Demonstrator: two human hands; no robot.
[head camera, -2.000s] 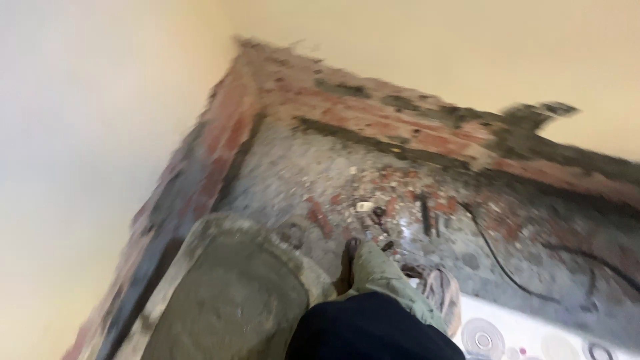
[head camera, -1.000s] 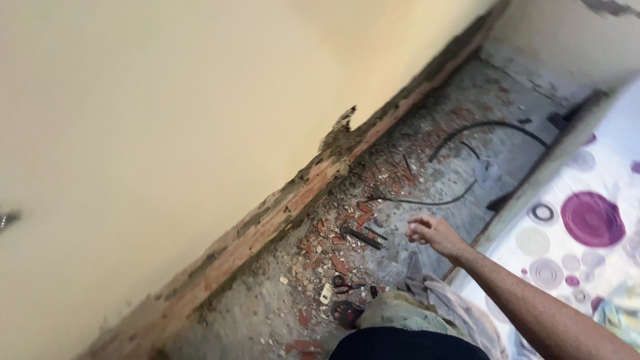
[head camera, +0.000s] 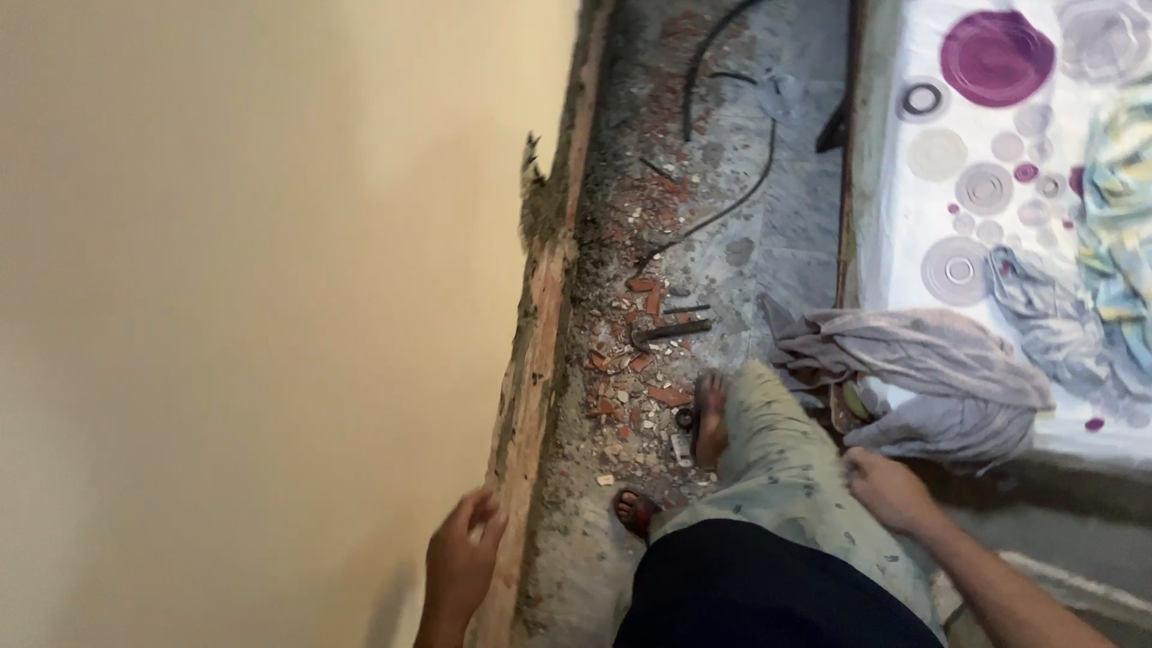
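My left hand (head camera: 463, 553) is raised at the lower middle left, in front of the chipped strip of exposed brick (head camera: 538, 315) along the foot of the wall. It holds nothing, and its fingers are slightly bent and apart. My right hand (head camera: 877, 481) is beside my trouser leg (head camera: 783, 450), just below the grey cloth (head camera: 927, 355) that hangs over the corner of the bed. Its fingers are curled, and whether anything is in them cannot be told. A hammer-like tool (head camera: 673, 331) and a thin rod (head camera: 687, 309) lie on the floor ahead of my sandalled feet.
Broken brick and plaster rubble (head camera: 630, 387) covers the floor along the wall. A dark cable or hose (head camera: 693, 81) curves farther off, with a thinner one (head camera: 729, 209) nearer. The bed with a circle-patterned sheet (head camera: 958, 207) stands at the right, with crumpled cloths on it.
My left hand has come into view at the lower left. My right hand, earlier held out over the floor, is now beside my leg. The view has turned strongly.
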